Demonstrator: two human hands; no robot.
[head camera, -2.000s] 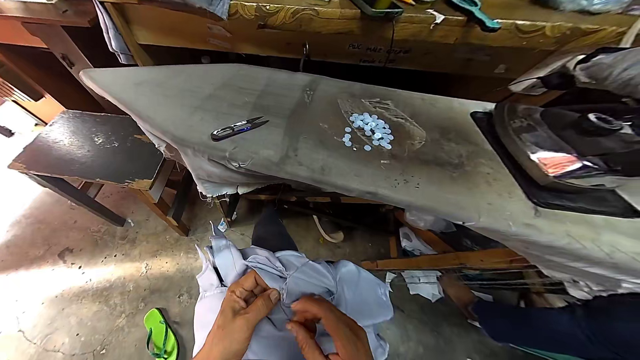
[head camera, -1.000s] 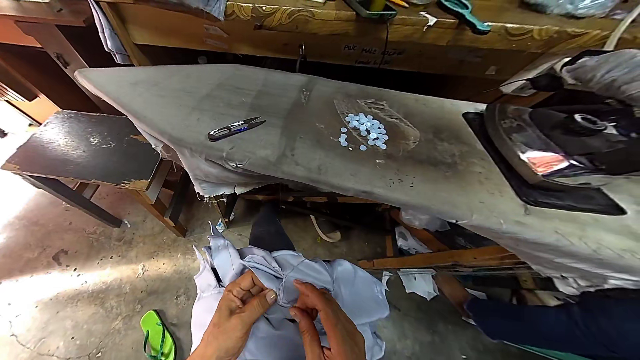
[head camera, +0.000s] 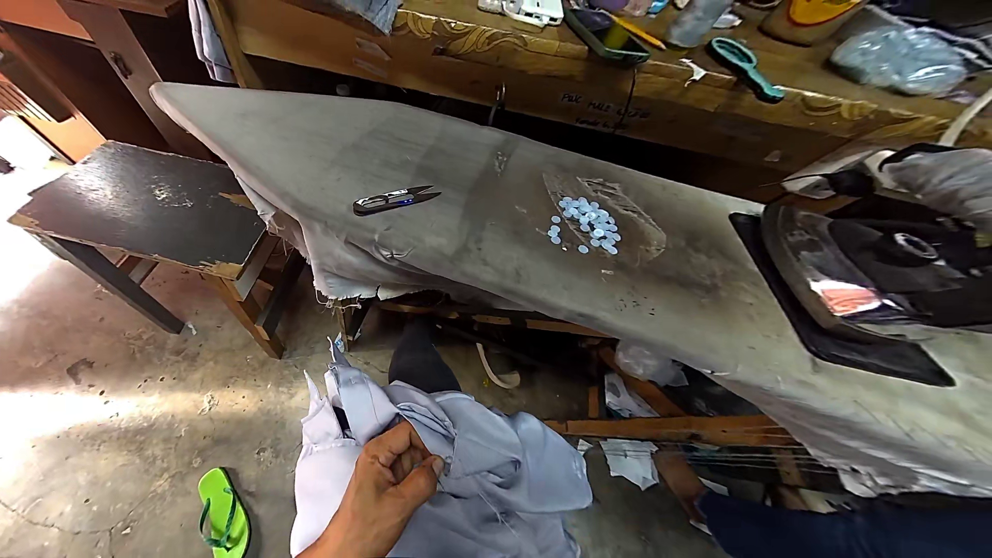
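Light grey-blue fabric (head camera: 535, 457) lies bunched over my lap, with frayed edges at its upper left. My left hand (head camera: 391, 484) pinches a fold of it between thumb and fingertips; whether a needle or button is in the pinch cannot be told. My right hand is out of view. Above, on the grey cloth-covered ironing board (head camera: 349, 139), lie thread snips (head camera: 395, 200) with dark blades. To their right, a loose pile of small pale blue buttons (head camera: 590, 223) rests on a worn patch of the cover.
An iron (head camera: 876, 263) sits on a black rest (head camera: 837, 341) at the right. Behind runs a wooden table (head camera: 496, 46) with small items. A dark stool (head camera: 147, 201) stands left, a green flip-flop (head camera: 225, 511) on the floor. Another person's dark blue sleeve (head camera: 837, 527) shows lower right.
My right hand, beside my left hand at the fabric in both earlier frames, has left the view. My left hand still pinches the fabric.
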